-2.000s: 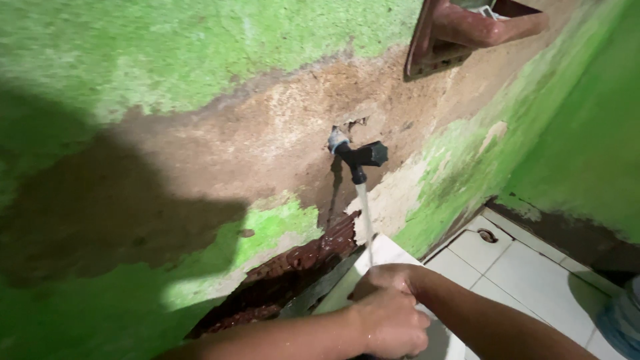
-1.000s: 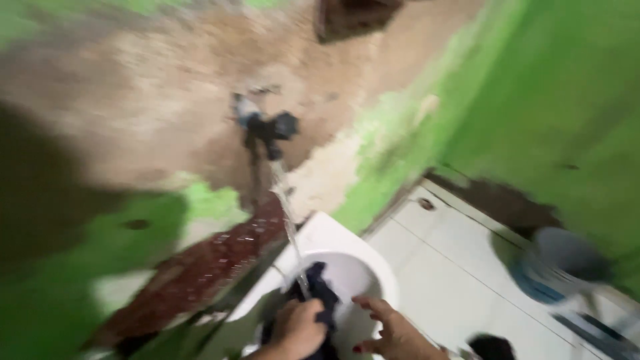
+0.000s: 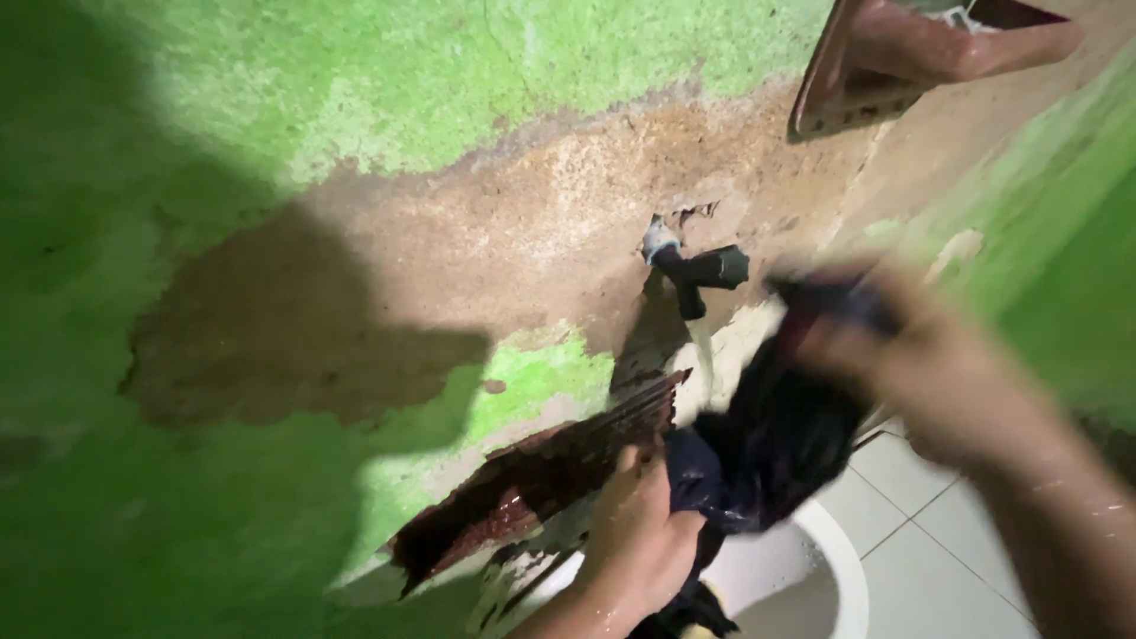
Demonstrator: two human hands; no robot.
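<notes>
A wet, dark cloth is stretched between my two hands in front of the wall. My left hand grips its lower left part, above the white basin. Higher up and to the right, my right hand is blurred and closed on the cloth's upper end. Water runs from the black plastic tap down behind the cloth. More dark fabric hangs below my left hand into the basin; its lower part is cut off by the frame.
The green wall has peeling paint and a bare brown patch. A reddish-brown corner shelf juts out at the upper right, holding something white. White floor tiles lie right of the basin. A dark red broken surface runs beneath the tap.
One second ago both hands were low at the basin, the right one with spread fingers off the cloth. Now the cloth is raised, with both hands on it. The view has shifted.
</notes>
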